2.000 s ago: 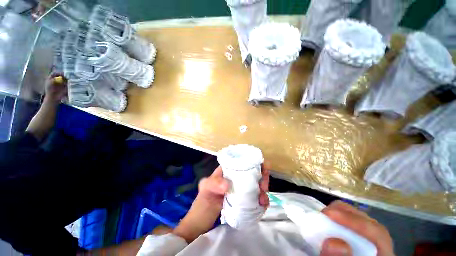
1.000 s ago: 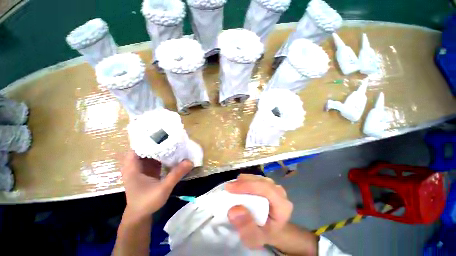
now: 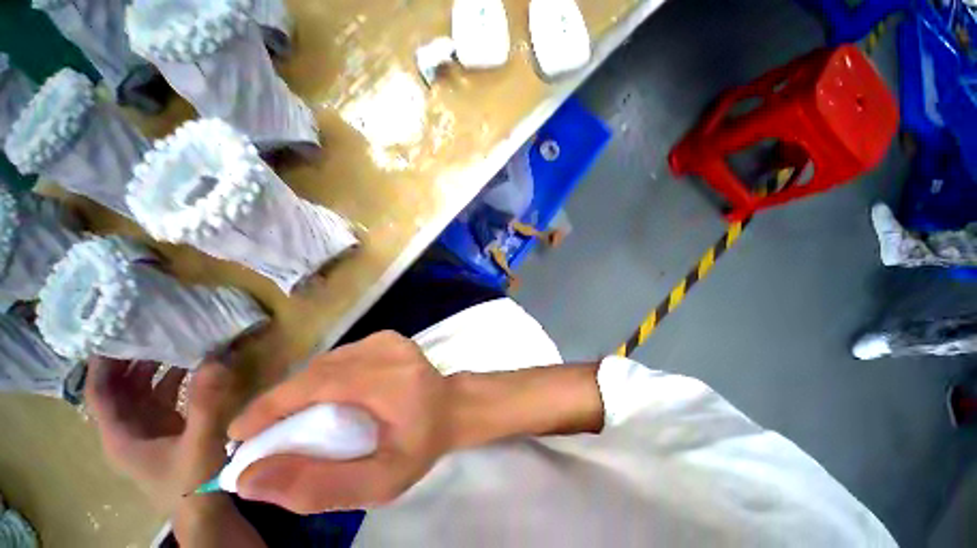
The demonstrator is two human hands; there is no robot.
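Observation:
Several grey-white garment tubes with knobbly white cuffs, such as this one (image 3: pixel 284 241), stand tilted in the view at the upper left of the board. My left hand (image 3: pixel 161 428) is at the lower side of the nearest tube (image 3: pixel 177 321), its fingertips and thumb at the tube's edge. Whether it grips the tube is unclear. My right hand (image 3: pixel 375 375) is closed around a white glue bottle (image 3: pixel 321 434). The bottle's teal nozzle points down left, over my left wrist.
White spare bottles (image 3: pixel 480 34) lie at the board's top edge (image 3: pixel 471 193). A blue crate (image 3: pixel 573 161) holding brown and white pieces sits below the edge. A red stool (image 3: pixel 846 102) and yellow-black tape (image 3: pixel 686 287) are on the grey floor. A person's white shoes (image 3: pixel 889 236) show at right.
The view has turned right and tilted, bringing stool and floor in. The glue bottle stays in my right hand. My left hand is now lower against the tube, beside the other standing tubes.

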